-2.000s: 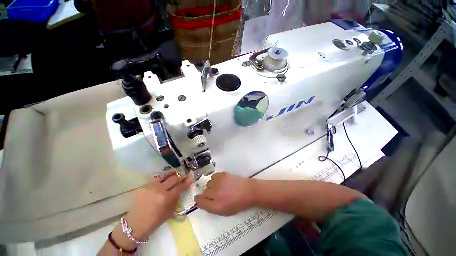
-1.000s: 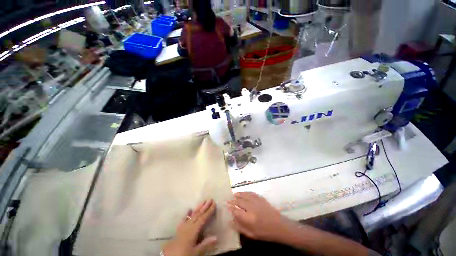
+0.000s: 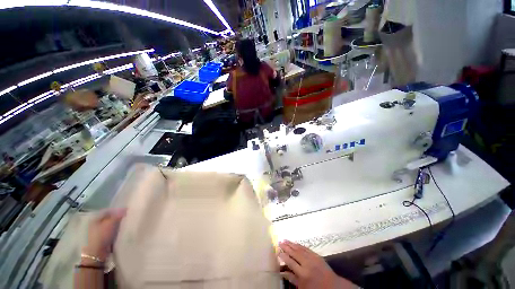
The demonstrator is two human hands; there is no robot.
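Note:
A large beige panel (image 3: 197, 226) with raised, folded edges lies left of the sewing machine (image 3: 361, 141) in the head view. My left hand (image 3: 104, 228) is at the panel's left edge, blurred, with its fingertips at or behind the edge; its grip is unclear. My right hand (image 3: 305, 265) is at the panel's lower right edge, its fingers against the edge; part of the hold is hidden. The presser foot area (image 3: 285, 189) is right of the panel's upper right corner.
Thread snips (image 3: 418, 183) on a dark cord rest on the white table (image 3: 361, 217) under the machine arm. Another beige panel (image 3: 62, 254) lies on the grey side surface at left. A person (image 3: 252, 87) sits beyond the machine, near blue bins (image 3: 192, 90) and a brown bag (image 3: 309, 99).
The panel has come away from the needle area and turned. My left hand has moved from its top to its left edge. My right hand has moved down along its right side. The view has lifted.

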